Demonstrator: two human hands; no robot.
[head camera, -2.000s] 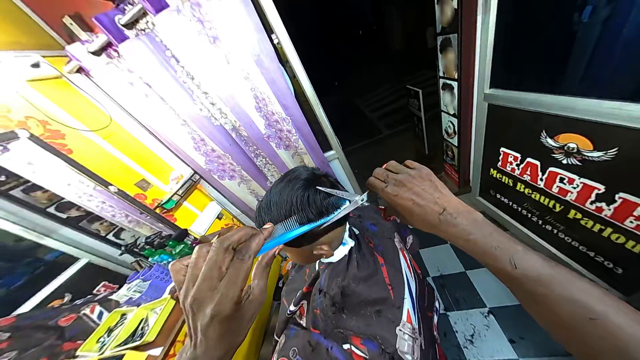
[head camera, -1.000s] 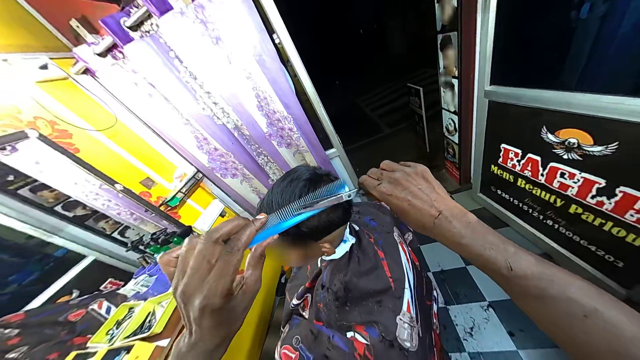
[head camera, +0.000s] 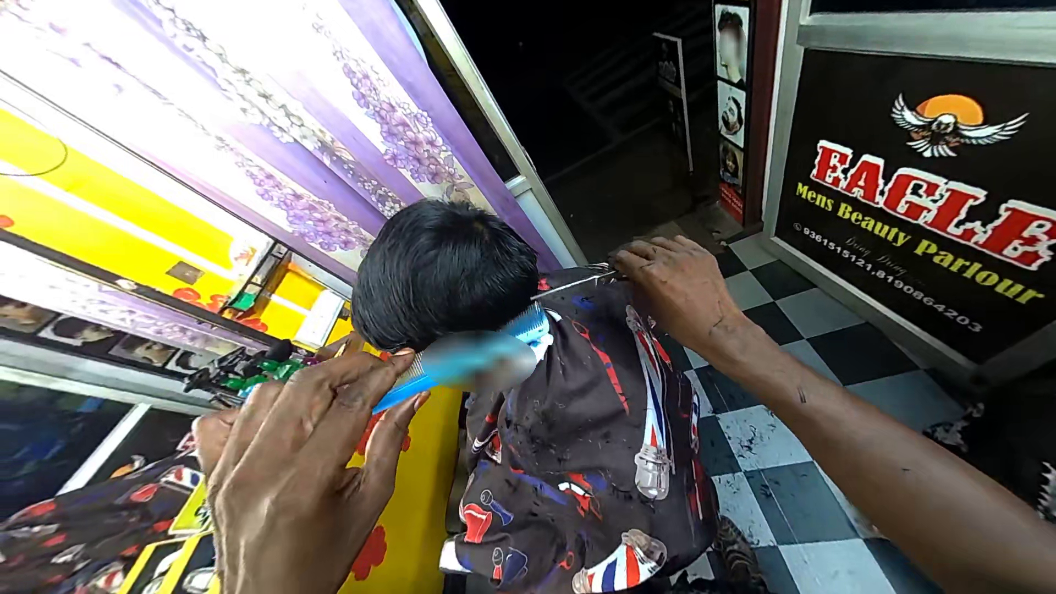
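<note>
A seated person with short black hair (head camera: 445, 268) wears a dark barber cape (head camera: 569, 429) printed with barber poles and tools. My left hand (head camera: 309, 462) grips a blue comb (head camera: 404, 391) near one end; the comb lies across the lower side of the head, its middle blurred. My right hand (head camera: 672, 285) holds metal scissors (head camera: 577, 285) by the handles, their blades pointing left toward the hair, just above the comb's far end. How far the blades are apart cannot be told. A white strip (head camera: 544, 338) shows at the cape's neckline.
A purple floral curtain (head camera: 330, 115) hangs behind the head, beside a metal frame. At left are a mirror, bottles (head camera: 268, 367) and yellow trays (head camera: 157, 565) on a counter. A sign panel (head camera: 916, 206) with an eagle stands at right above the checkered floor (head camera: 792, 495).
The scissors lay across the comb against the hair; they have moved to the head's right edge. The comb has moved lower on the head, and the head now looks turned or tilted.
</note>
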